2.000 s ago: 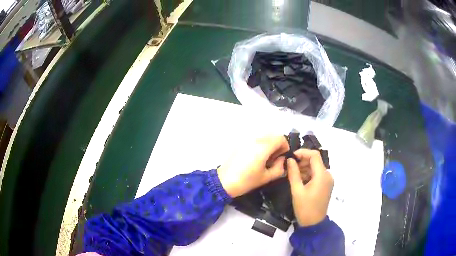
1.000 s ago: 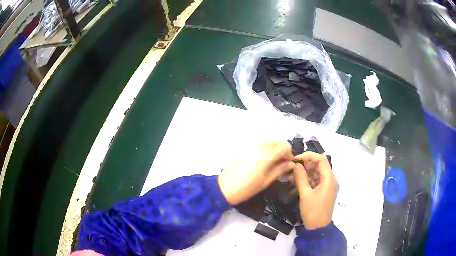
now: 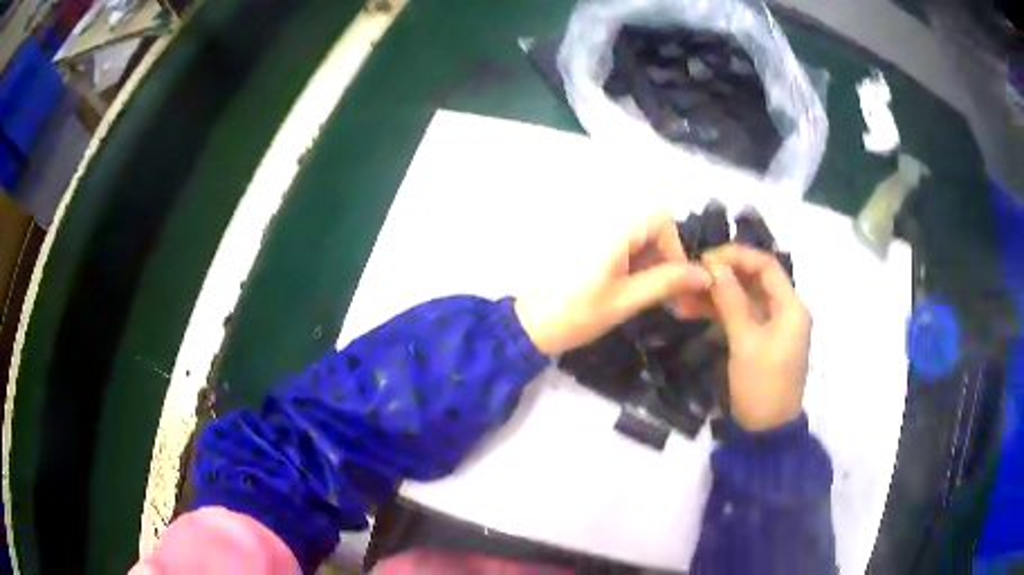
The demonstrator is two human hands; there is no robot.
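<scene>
A loose pile of black strips (image 3: 663,365) lies on a white sheet (image 3: 449,213), partly under my hands. My left hand (image 3: 618,286) reaches over the pile from the left, thumb and fingertips together. My right hand (image 3: 764,326) is at the right of the pile, its thumb and fingertips touching the left hand's. Whatever lies between the fingertips is too small and blurred to make out. One strip (image 3: 642,427) lies at the near edge of the pile. Beyond the pile, an open clear plastic bag (image 3: 584,84) holds more black pieces.
White crumpled tissue (image 3: 878,112) and a small yellowish translucent bag (image 3: 889,208) lie at the far right. A blue disc (image 3: 934,339) is by the sheet's right edge, near a long dark item. A chipped cream rail (image 3: 264,202) curves along the left of the green table.
The view has tilted down, so the bag and pile sit higher in the picture and pink clothing shows below. The fingertips stay together over the pile; my left hand's fingers are more spread.
</scene>
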